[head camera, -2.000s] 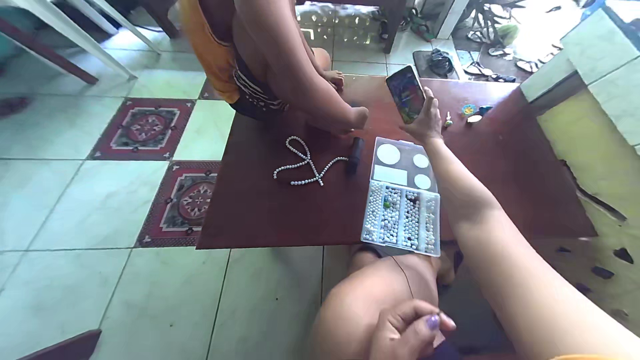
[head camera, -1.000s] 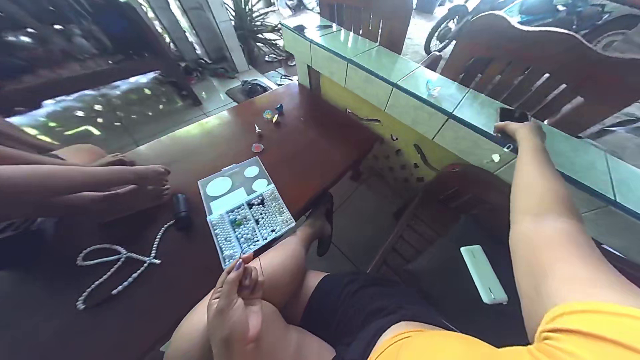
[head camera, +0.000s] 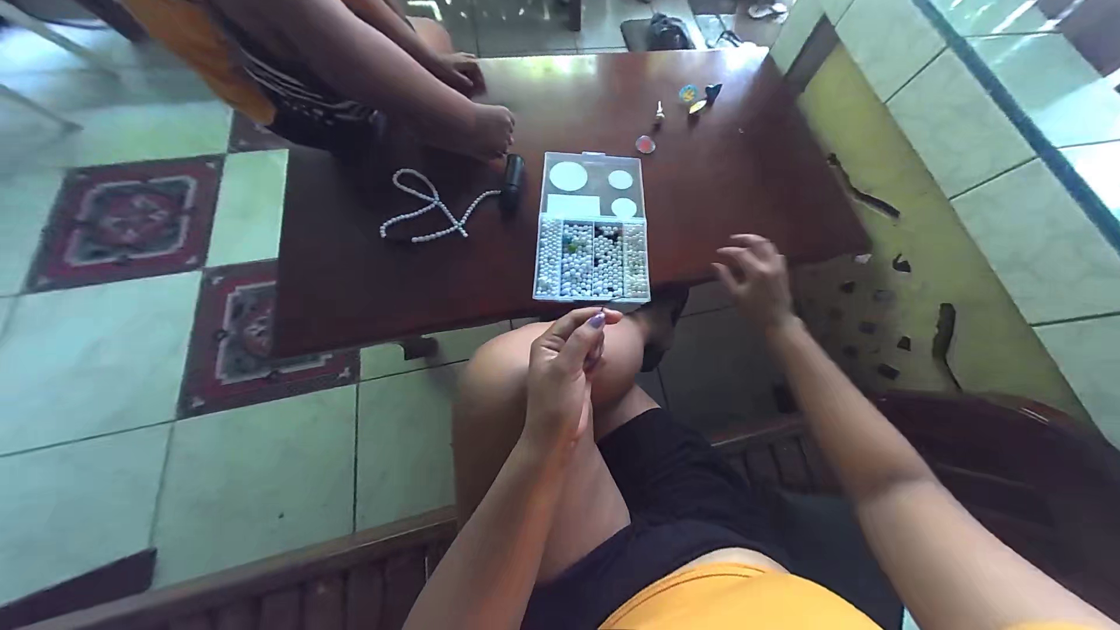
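My left hand (head camera: 567, 359) is raised over my knee with thumb and forefinger pinched on a thin dark strand, just below a clear plastic bead box (head camera: 593, 229). The box lies with its lid laid back, its compartments full of pale and some dark beads. To the right of the box, my right hand (head camera: 754, 276) hovers by the table edge, fingers spread and holding nothing. Left of the box, a string of pale beads (head camera: 435, 206) lies looped on the table, one end at a small black cylinder (head camera: 513, 175).
Another person's hands (head camera: 492, 129) rest at the far left of the dark wooden table (head camera: 717, 192). A round red-centred item (head camera: 645, 144), a small pale figure-like item (head camera: 659, 113) and a colourful disc (head camera: 688, 93) lie beyond the box. A tiled ledge (head camera: 980, 114) stands at right.
The phone in my right hand two seconds ago is gone from it; a second ago that hand was at the tiled ledge with a dark object. It is back near the table. The view has swung right and back.
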